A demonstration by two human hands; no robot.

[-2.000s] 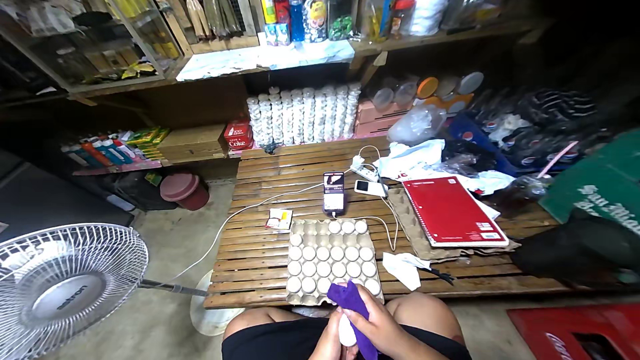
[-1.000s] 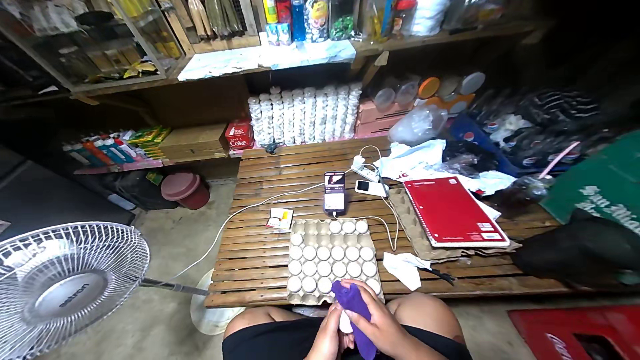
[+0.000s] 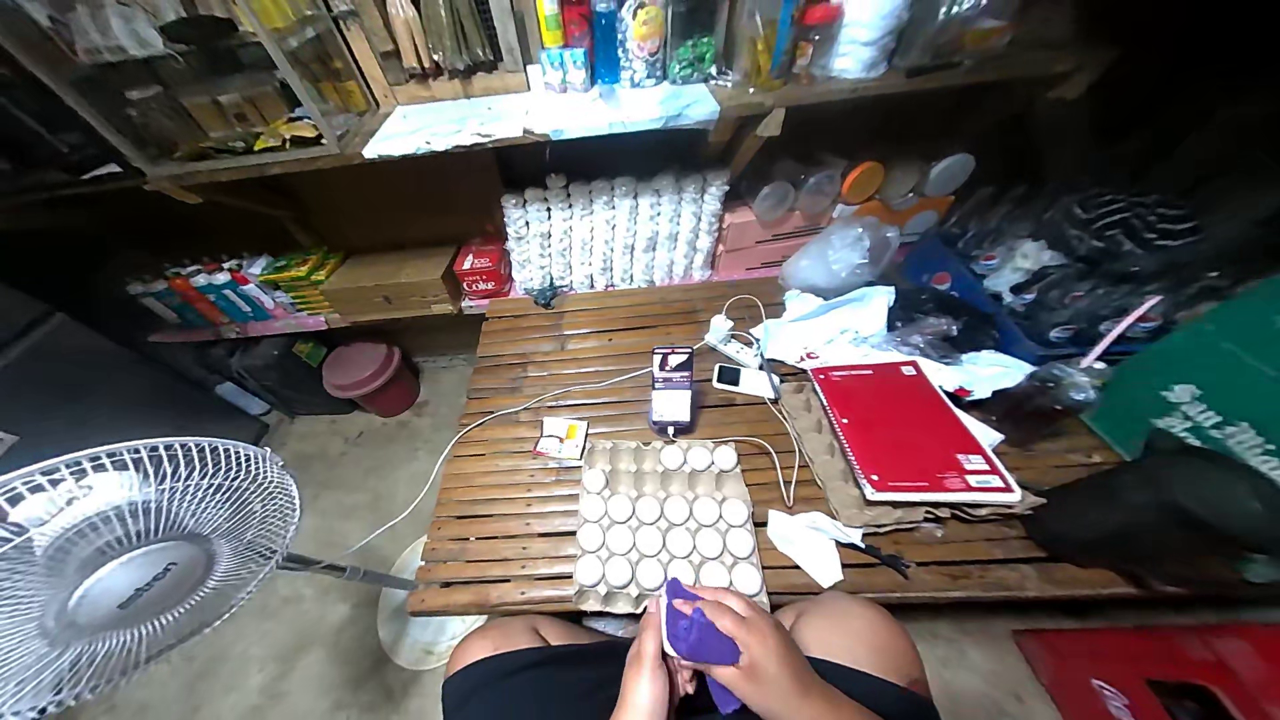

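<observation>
My right hand (image 3: 745,640) grips a purple cloth (image 3: 700,638) just beyond my lap, at the near edge of the table. Close against it on the left, my left hand (image 3: 648,665) holds a white object, partly wrapped by the cloth; most of it is hidden by the fingers. Directly beyond both hands lies a grey cardboard egg tray (image 3: 640,482) with white eggs (image 3: 678,510) in several rows; some of its cups hold none. A smartphone (image 3: 672,390) with a lit screen and a plugged cable stands behind the tray.
The tray rests on a bamboo-slat table (image 3: 540,350). Right of it are crumpled white paper (image 3: 808,545), a red spiral notebook (image 3: 912,435) and a white device (image 3: 745,381). A small packet (image 3: 561,439) lies behind left. A fan (image 3: 150,580) stands left; a cable crosses the table.
The white object between my hands is more covered by the purple cloth and fingers than two seconds ago. My hands stay close together near the tray's front edge.
</observation>
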